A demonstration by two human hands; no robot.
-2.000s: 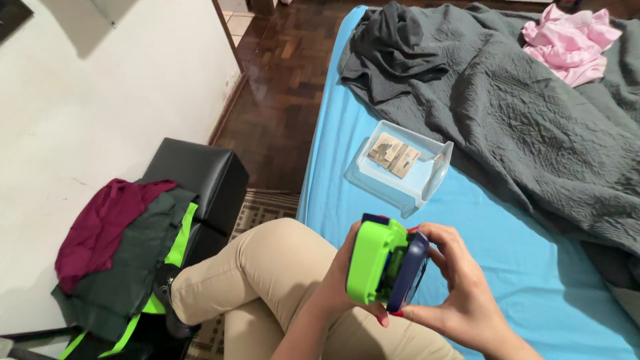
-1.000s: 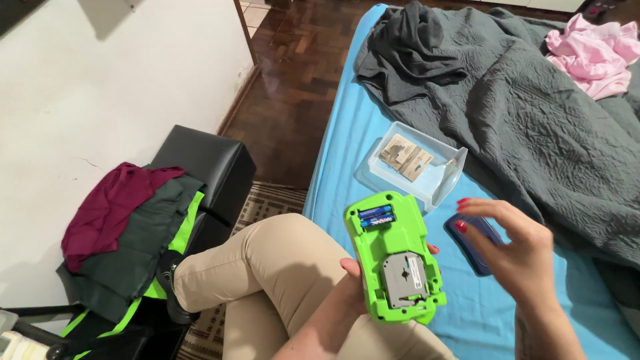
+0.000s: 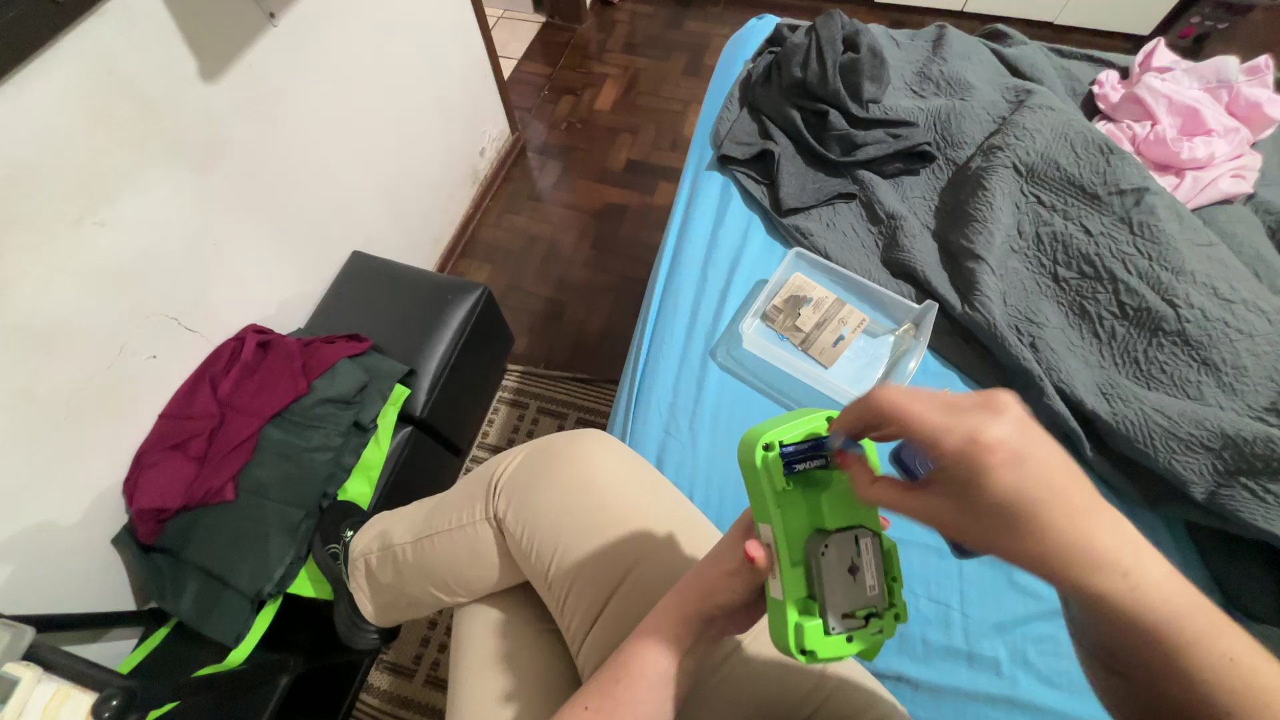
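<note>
My left hand [image 3: 735,575] holds a green plastic device housing [image 3: 800,520] over my lap, its inner side facing up. Blue batteries [image 3: 806,456] lie in a compartment at its upper end, and a grey module [image 3: 850,580] is fixed in its lower half. Thumb and fingers of my right hand [image 3: 940,460] are at the right end of the batteries; whether they pinch one is hidden by blur and the fingers. Partly behind my right hand, a dark blue cover [image 3: 910,460] lies on the blue bed sheet [image 3: 690,400].
A clear plastic tray [image 3: 760,350] holding a printed cardboard package [image 3: 815,320] rests on the bed beyond the device. Grey quilt [image 3: 1080,230] and pink cloth [image 3: 1190,120] lie farther back. On the left, a black padded bench [image 3: 400,320] carries maroon [image 3: 230,420] and dark green cloth [image 3: 290,490].
The dark blue cover, against the green housing two seconds ago, came off and now lies on the bed. My right hand has moved from the cover to the batteries.
</note>
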